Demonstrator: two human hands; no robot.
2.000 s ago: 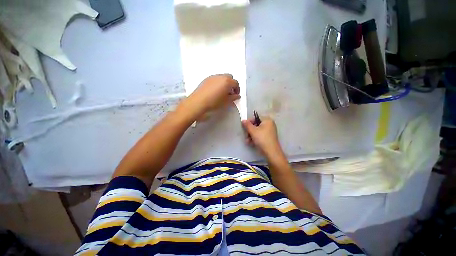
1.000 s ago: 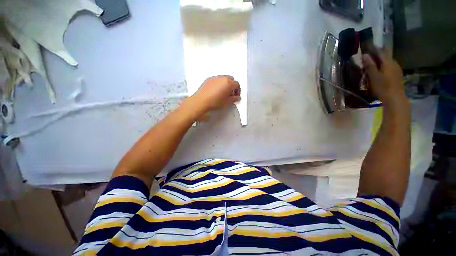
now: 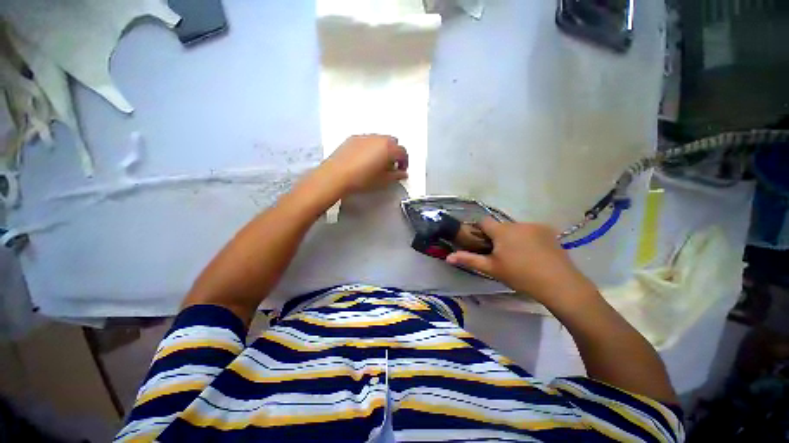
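Note:
A narrow cream panel point(image 3: 374, 95) lies lengthwise in front of me, its two pointed ends toward me. My left hand point(image 3: 374, 163) is on the panel near its U-shaped cutout, fingertips pinched together at the cutout's edge; what they pinch is too small to tell. My right hand point(image 3: 519, 253) grips the handle of the steam iron point(image 3: 441, 227). The iron's pointed tip is at the panel's right pointed end and covers it. A thin white tape point(image 3: 199, 182) runs from the left table edge toward the panel and passes out of sight at my left forearm.
Cream cut pieces point(image 3: 73, 43) hang at the far left beside a dark flat phone point(image 3: 201, 22). A dark glossy tray point(image 3: 597, 22) is at the upper right. A grey hose point(image 3: 692, 149) and blue section point(image 3: 601, 232) trail behind the iron. A yellow strip point(image 3: 649, 227) and crumpled cream pile point(image 3: 679, 290) lie right.
My right hand let go of the panel's right end, took the iron from its place at the right and brought it left to the panel. My left hand has stayed nearly in place.

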